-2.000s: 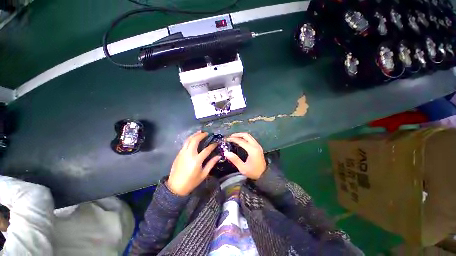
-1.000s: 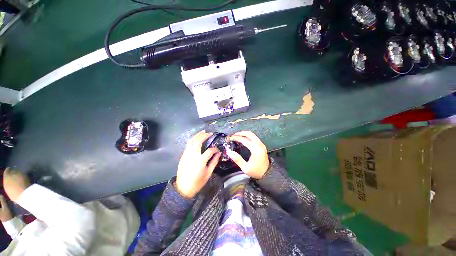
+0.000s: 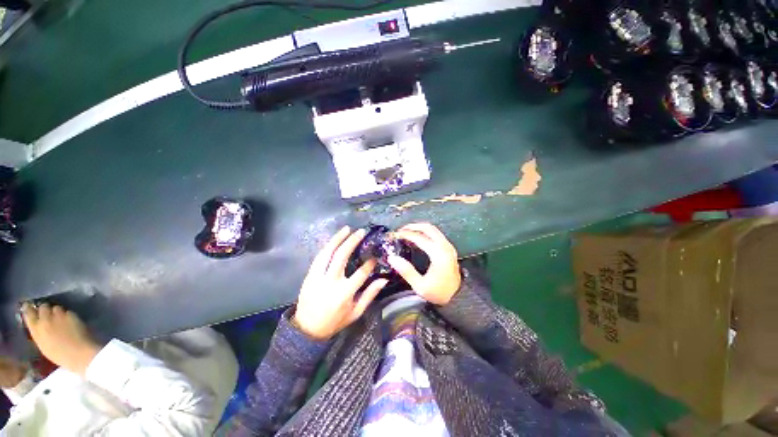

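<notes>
My left hand [image 3: 328, 288] and my right hand [image 3: 432, 263] are around a black camera housing [image 3: 369, 248] at the bench's front edge, fingers and thumbs on its rim and silvery centre. The hands cover much of it. The electric screwdriver [image 3: 341, 75] lies across the top of the white screw feeder [image 3: 381, 147], its bit pointing right; no hand is on it. Another black housing [image 3: 228, 227] with a silvery board sits on the mat to the left.
Rows of black housings [image 3: 685, 92] stand at the right of the green bench mat [image 3: 153, 183]. A brown carton [image 3: 635, 299] is at lower right. Another person's hand [image 3: 58, 335] and white sleeve are at lower left, by a dark object. A black cable curves behind the screwdriver.
Both my hands stay on the housing; my left fingers have shifted slightly on it. The other person's hand has moved right and onto the bench. The view has shifted slightly.
</notes>
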